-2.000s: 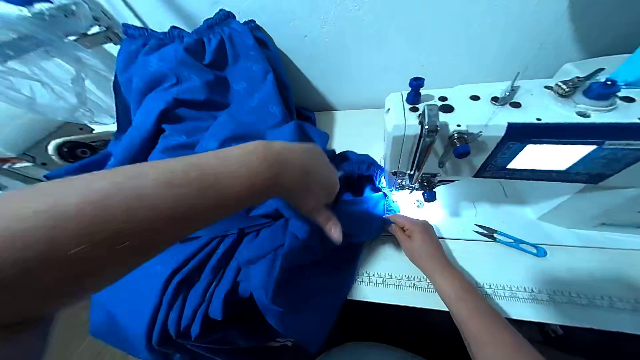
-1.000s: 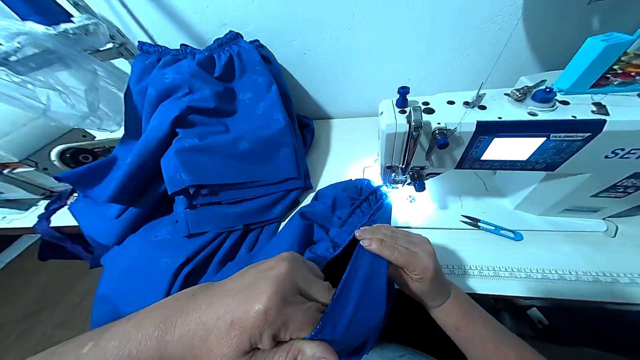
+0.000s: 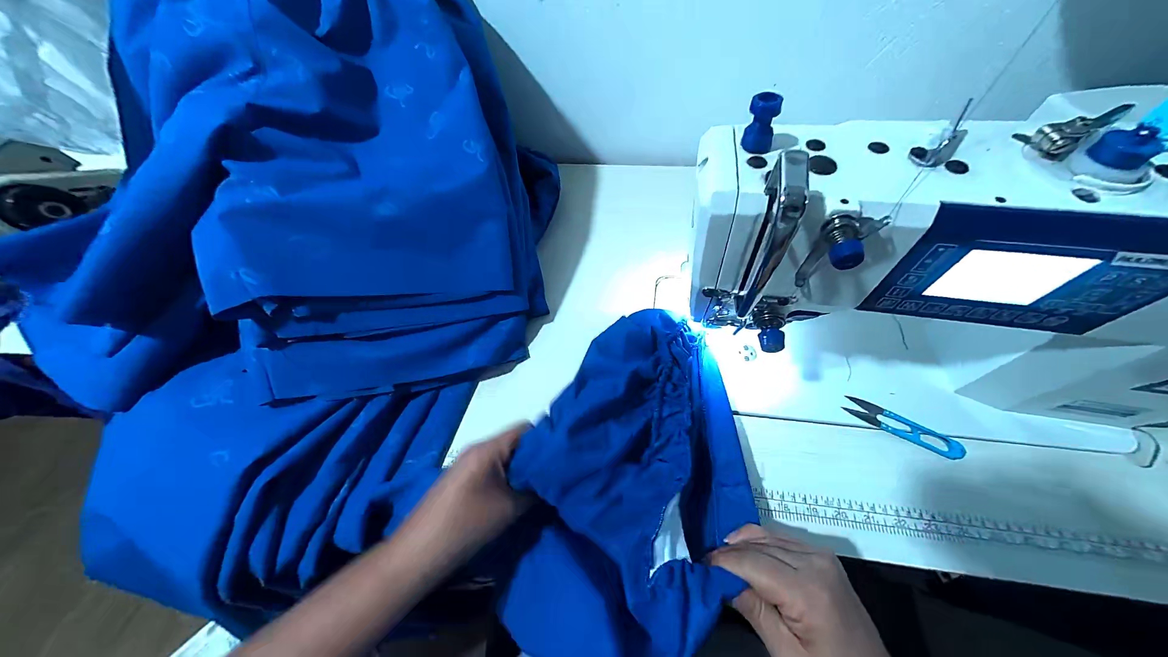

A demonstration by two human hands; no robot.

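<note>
A blue cloth piece with a gathered band (image 3: 602, 438) runs from under the needle area of a white sewing machine (image 3: 821, 201) down over the table's front edge. My left hand (image 3: 488, 479), slightly blurred, grips the cloth's left side. Lower right, my right hand (image 3: 785, 584) pinches the edge of the cloth between thumb and fingers. A small white patch shows in an opening between the folds. The machine's lamp lights the spot where the band meets the presser foot; glare hides the needle tip.
Stacked blue cloth pieces (image 3: 365, 237) cover the left side, with more folds hanging below. Blue-handled thread snips (image 3: 903, 427) lie right of the needle area. A ruler tape (image 3: 912, 520) runs along the table front. Part of another machine (image 3: 55, 205) shows at far left.
My left hand has moved from the lower middle to the cloth's left side. My right hand is lower, farther from the needle than before. The view has shifted closer.
</note>
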